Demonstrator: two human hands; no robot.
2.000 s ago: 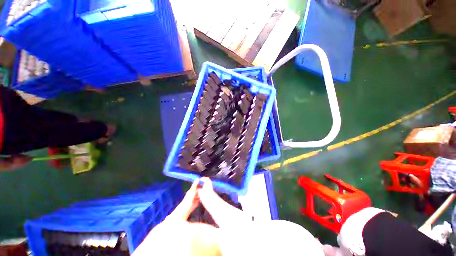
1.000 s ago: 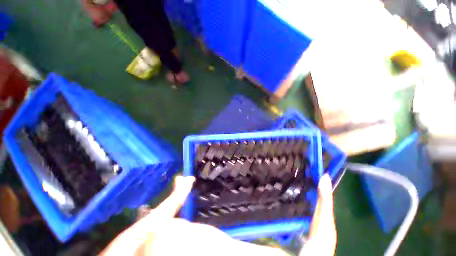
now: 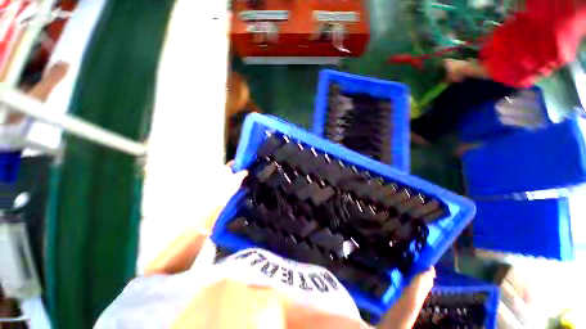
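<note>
A blue turnover bin (image 3: pixel 360 168) full of black power adapters (image 3: pixel 308 186) in slanted rows is held in front of my body, tilted in view. My left hand (image 3: pixel 232 186) grips its left end, partly hidden by the bin. My right hand (image 3: pixel 417 290) grips its lower right end, with the fingertips hidden. The view is somewhat blurred.
Another blue bin of adapters (image 3: pixel 407 122) stands just beyond, and one (image 3: pixel 493 308) at lower right. A white bench (image 3: pixel 183 83) and green conveyor (image 3: pixel 96 160) run along the left. An orange-red fixture (image 3: pixel 302 45) is at the top. A person in red (image 3: pixel 523 48) is at upper right, near blue bins (image 3: pixel 523 160).
The view has swung round to the bench and conveyor. The held bin has come away from the lower bin and is nearer my body, still between both hands.
</note>
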